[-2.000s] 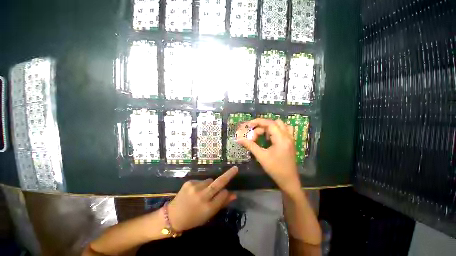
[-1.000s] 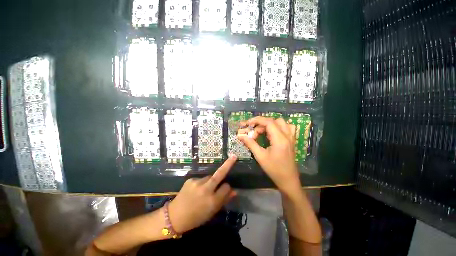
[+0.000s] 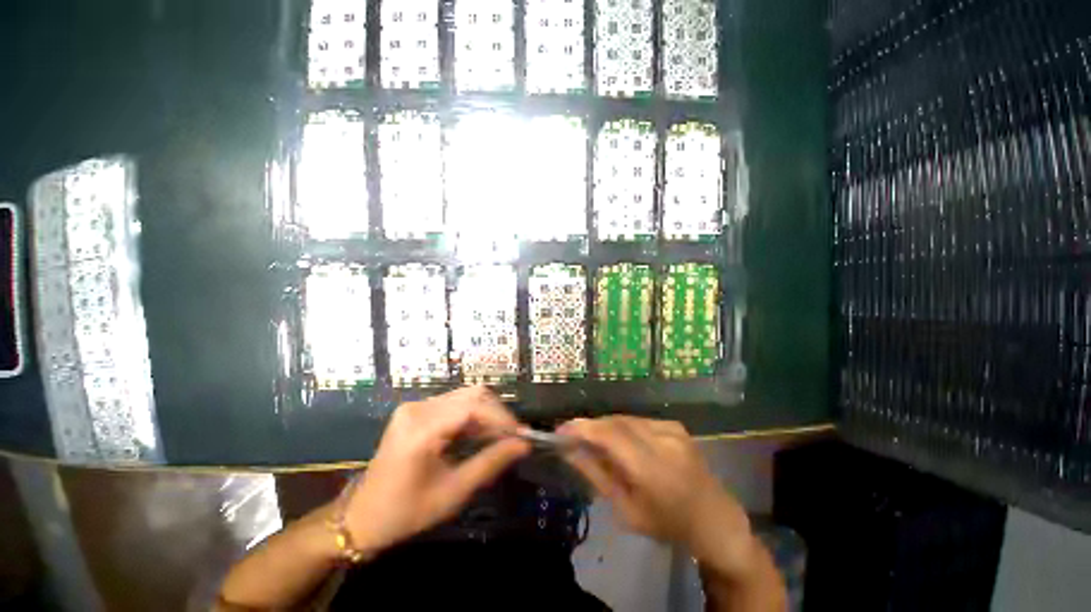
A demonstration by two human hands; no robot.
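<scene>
My left hand (image 3: 437, 460) and my right hand (image 3: 652, 478) are close together over the table's front edge. Their fingertips pinch a thin, shiny pale sheet (image 3: 544, 439) between them; it is seen nearly edge-on and its face is mostly hidden. Behind them lies the blister tray (image 3: 562, 395) with circuit boards in rows. In the nearest row, the fourth board (image 3: 558, 320) is covered by a dotted dome sheet, and the two boards at the right (image 3: 626, 320) are bare green with gold pads.
Sheet stock of dotted strips (image 3: 98, 311) lies left of the tray. A white-edged smartphone (image 3: 10, 287) is cut off at the left edge. Tall black ribbed stacked trays (image 3: 957, 239) stand at the right. Strong glare covers the tray's middle. Shiny clear film (image 3: 249, 508) shows below the table edge.
Both hands have drawn back from the fourth board to the table's front edge and come together at the thin sheet. The fourth board now shows fully covered. The view has shifted slightly.
</scene>
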